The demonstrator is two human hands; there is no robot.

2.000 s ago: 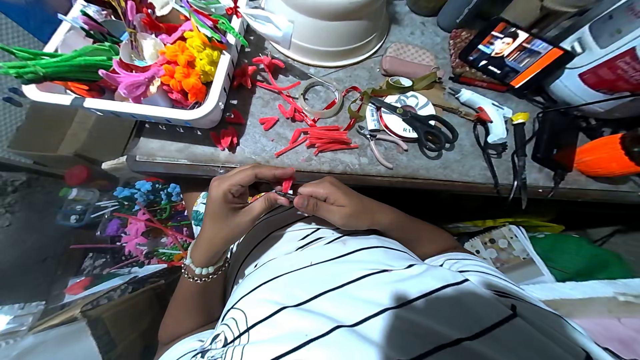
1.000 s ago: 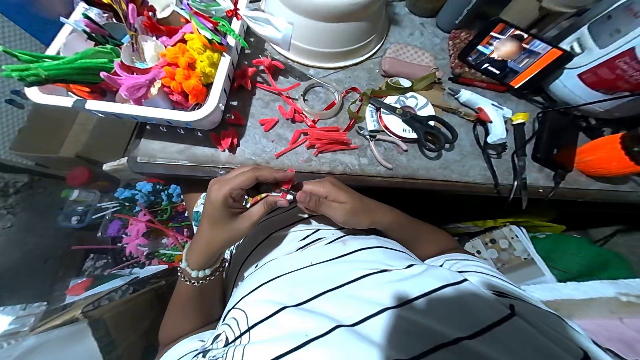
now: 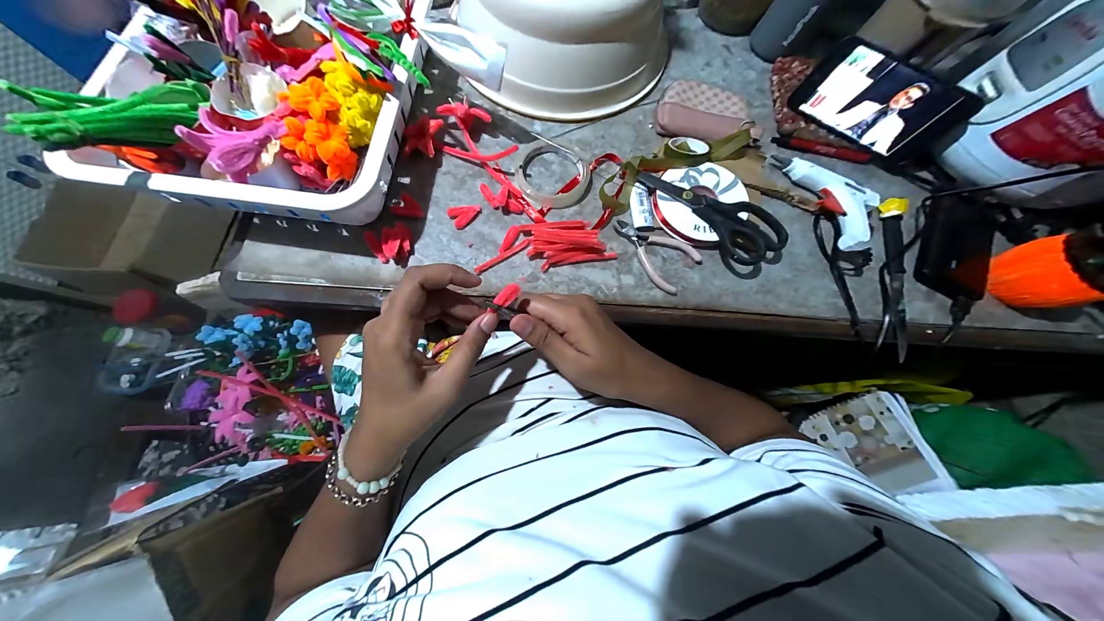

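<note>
My left hand (image 3: pixel 427 345) and my right hand (image 3: pixel 573 341) meet at the table's front edge, both gripping a small red fuzzy pipe-cleaner piece (image 3: pixel 507 296). A thin dark thing shows between the fingertips; its kind cannot be told. Just beyond lie a bundle of red pipe-cleaner lengths (image 3: pixel 565 243) and small bent red pieces (image 3: pixel 464 216). To the right are pink-handled wire pliers (image 3: pixel 660 252), black-handled scissors (image 3: pixel 733 220), a ribbon spool (image 3: pixel 690 185) and a roll of clear tape (image 3: pixel 554 177).
A white plastic basket (image 3: pixel 375 194) of coloured pipe-cleaner flowers stands at the left. Behind are an upturned cream basin (image 3: pixel 561 56) and a pink patterned case (image 3: pixel 705 110). At the right lie a glue gun (image 3: pixel 837 198), a phone (image 3: pixel 884 102) and long-nosed pliers (image 3: pixel 893 276) with cables.
The fingers have shifted slightly around the red piece, which now stands up a little more between them. The picture on the phone has changed. The things on the table have not moved.
</note>
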